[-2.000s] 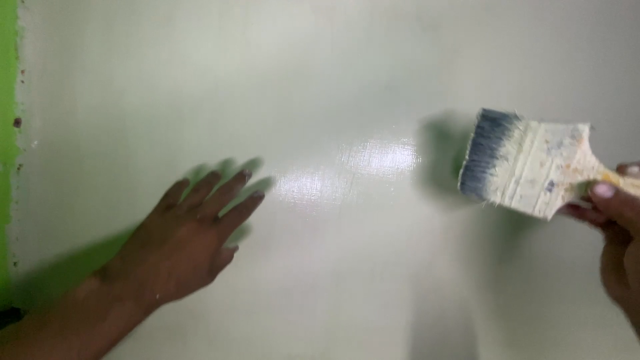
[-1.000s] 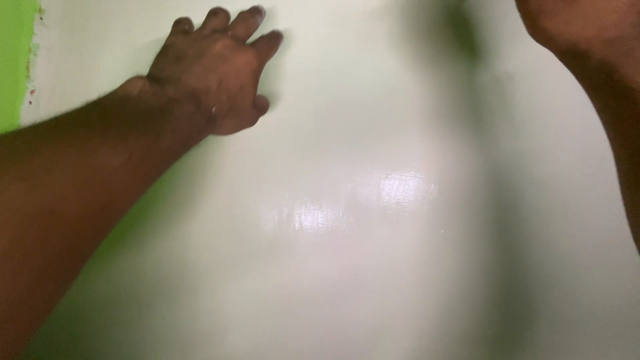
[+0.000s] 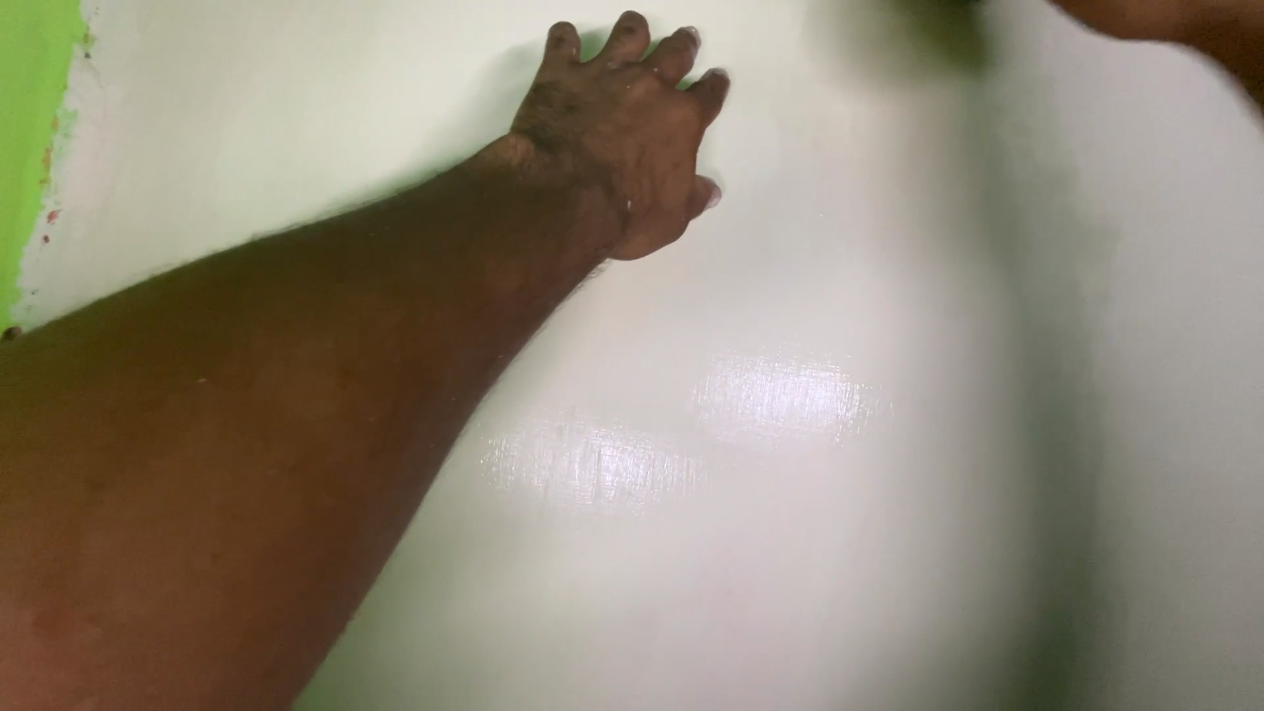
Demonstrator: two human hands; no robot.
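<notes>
Fingers spread, my left hand lies against the white painted wall near the top of the view, with nothing in it. Its forearm crosses from the lower left. Only a part of my right hand or wrist shows at the top right corner; the fingers are cut off by the frame edge. The paintbrush is out of view. A dark blurred shadow runs down the wall below and left of the right arm.
A bright green strip of wall borders the white area at the left, with an uneven, speckled edge. Two shiny reflections lie on the white surface around the middle.
Two seconds ago my right hand held a wide paintbrush in view at the right; it has since risen, and the brush has left the view. My left hand appears higher on the wall.
</notes>
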